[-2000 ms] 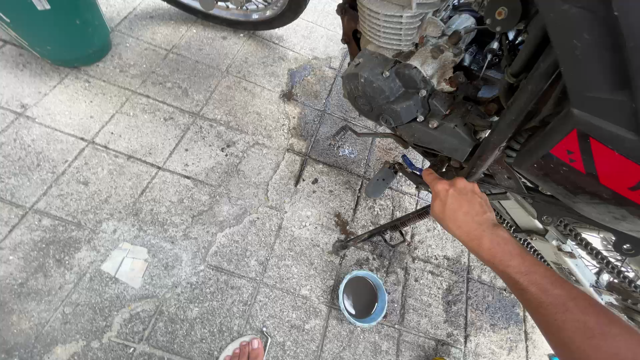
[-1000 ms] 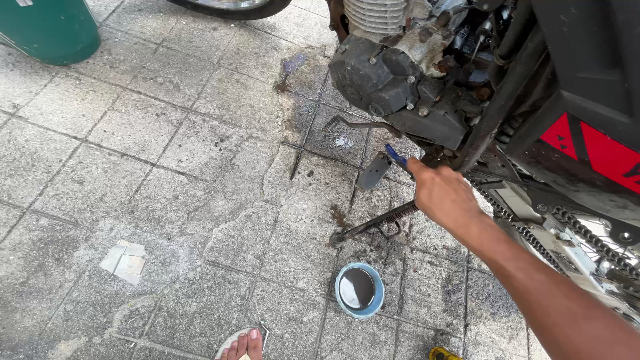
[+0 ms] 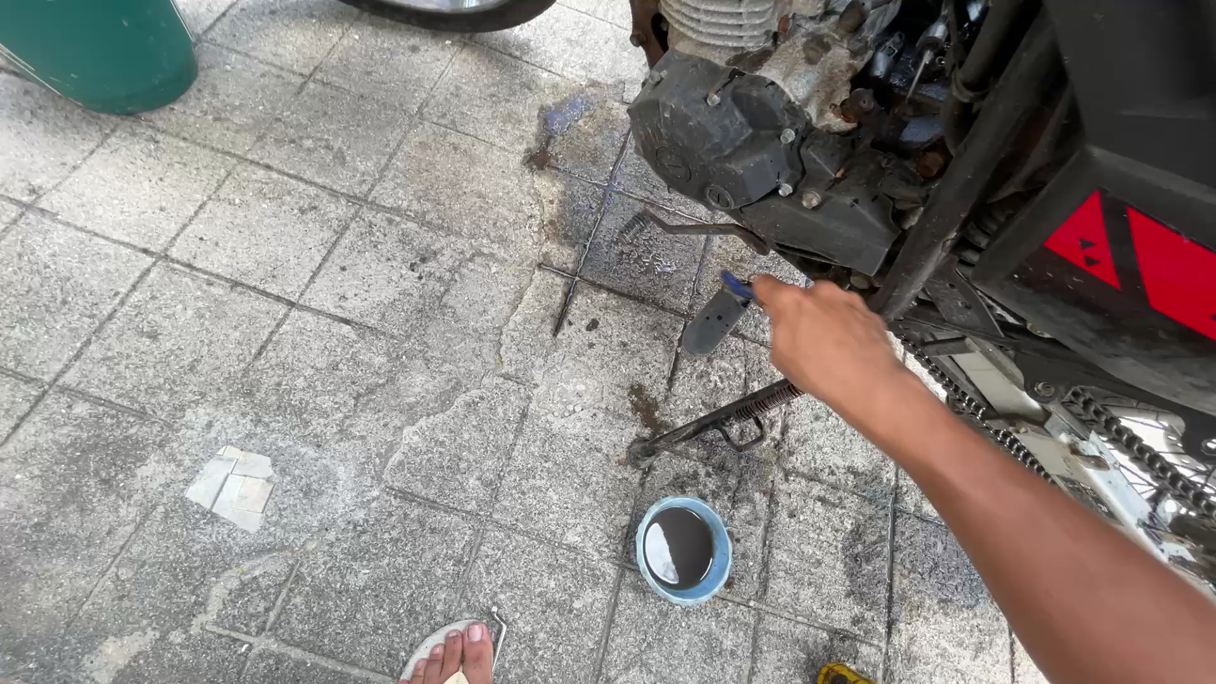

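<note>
My right hand point(image 3: 826, 332) is closed around a blue-handled tool point(image 3: 736, 286), probably a brush, whose far end is hidden by the hand. It is beside the motorcycle's black footpeg point(image 3: 714, 323), under the engine. The engine's dark side cover point(image 3: 712, 133) and the gear shift lever point(image 3: 708, 229) lie above and left of the hand. Below it the side stand point(image 3: 712, 423) slants down to the paving. A light blue bowl point(image 3: 685, 589) of dark liquid stands on the tiles near the stand's foot. My left hand is out of view.
A green bucket point(image 3: 104, 57) stands at the upper left, near part of a tire point(image 3: 456, 14). The drive chain point(image 3: 978, 408) runs at the right. My sandaled foot point(image 3: 461, 655) is at the bottom, and a yellow object point(image 3: 843, 674) shows at the lower edge. Paving tiles point(image 3: 313, 361) spread leftward.
My right hand stays by the footpeg with the blue-handled tool, shifting only slightly. The yellow object at the lower edge shows less than a second ago.
</note>
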